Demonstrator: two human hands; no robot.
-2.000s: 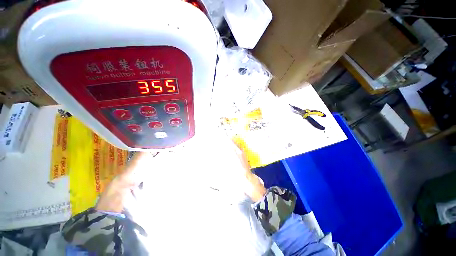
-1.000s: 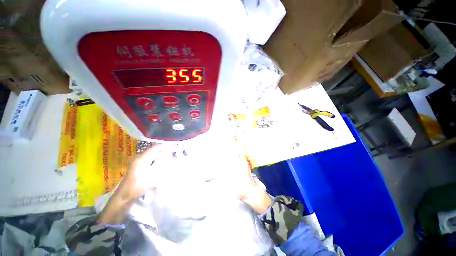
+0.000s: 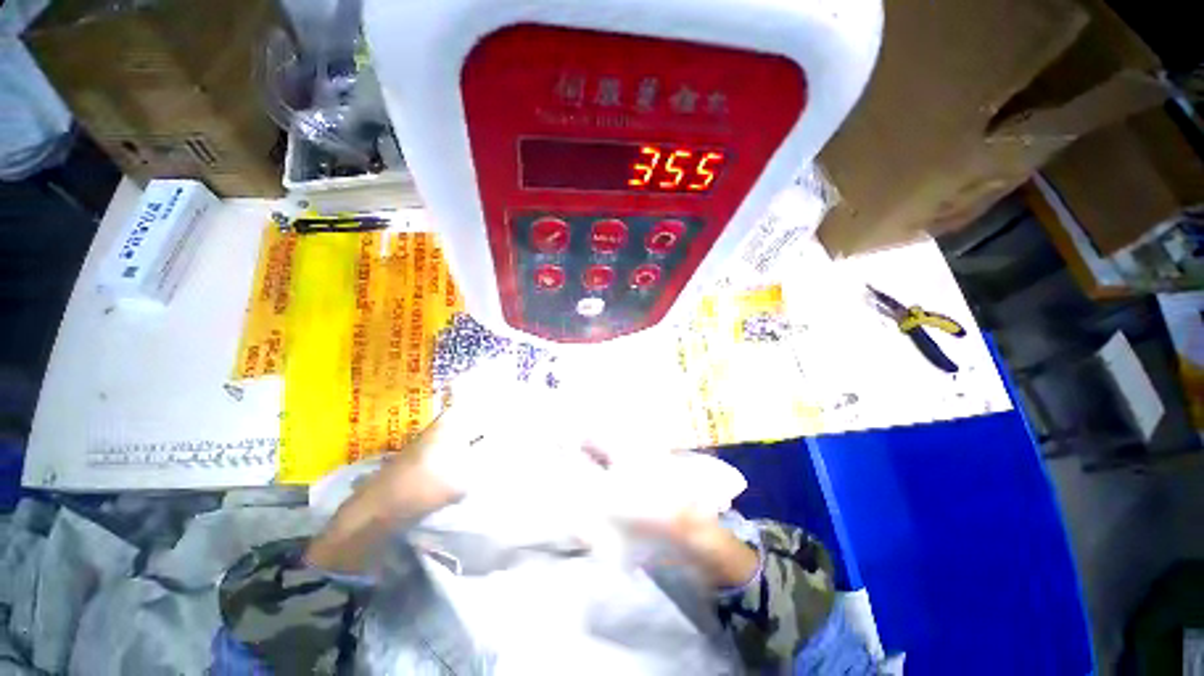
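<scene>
A pale grey-white cloth (image 3: 541, 601) lies over my lap and up to the table edge, partly lost in lamp glare. My left hand (image 3: 403, 499) is on the cloth's left side, its fingertips washed out. My right hand (image 3: 700, 539) is on the cloth's right side, blurred, fingers partly hidden by glare. The white button machine (image 3: 621, 172) with a red panel reading 355 stands above and beyond my hands; its working point cannot be made out. A pile of tiny dark-silver parts (image 3: 469, 354) lies left of the machine.
Yellow tape (image 3: 324, 343), a small white box (image 3: 161, 240) and a dark slim tool (image 3: 339, 225) are at left. Tiny parts (image 3: 766, 326) and pliers (image 3: 918, 326) are at right. A blue bin (image 3: 957, 555) is lower right, grey-white garments (image 3: 99, 581) lower left, cardboard boxes (image 3: 951, 119) behind.
The view has shifted left, so the machine appears further right and more of the left table shows. My hands and the cloth sit slightly lower in view. The display still reads 355.
</scene>
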